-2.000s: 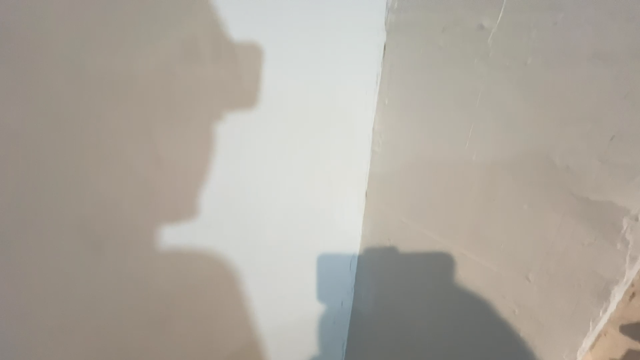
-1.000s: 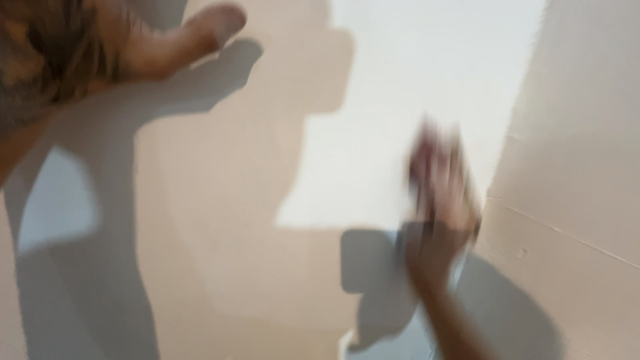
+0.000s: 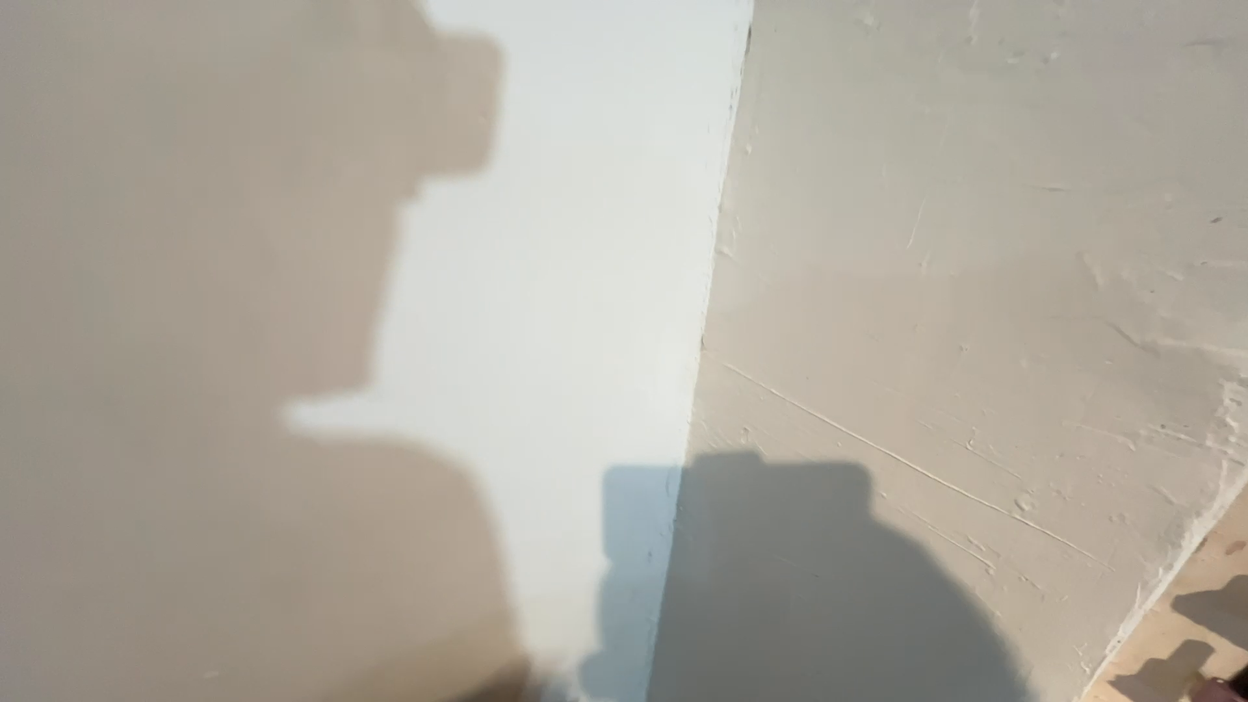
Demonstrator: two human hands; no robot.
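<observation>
A smooth plastered wall (image 3: 565, 263) fills the left and middle, brightly lit in a vertical band. At its right a rougher, shaded wall face (image 3: 975, 322) meets it along a straight, slightly leaning corner line. Neither my left hand nor my right hand can be made out. A blurred brown shape (image 3: 502, 685) touches the bottom edge left of centre, and a small reddish shape shows in the bottom right corner; I cannot tell what either is.
A large shadow of a head in profile with a boxy thing at the brow lies on the left wall. Another rounded shadow crosses the corner low down. Thin ridges and scratches mark the right face. Beyond its ragged lower edge shows a tan surface (image 3: 1160, 639) with dark shadows.
One second ago a hand and forearm were at the upper left and another blurred hand was before the wall right of centre. Both have gone from sight, and the view has shifted.
</observation>
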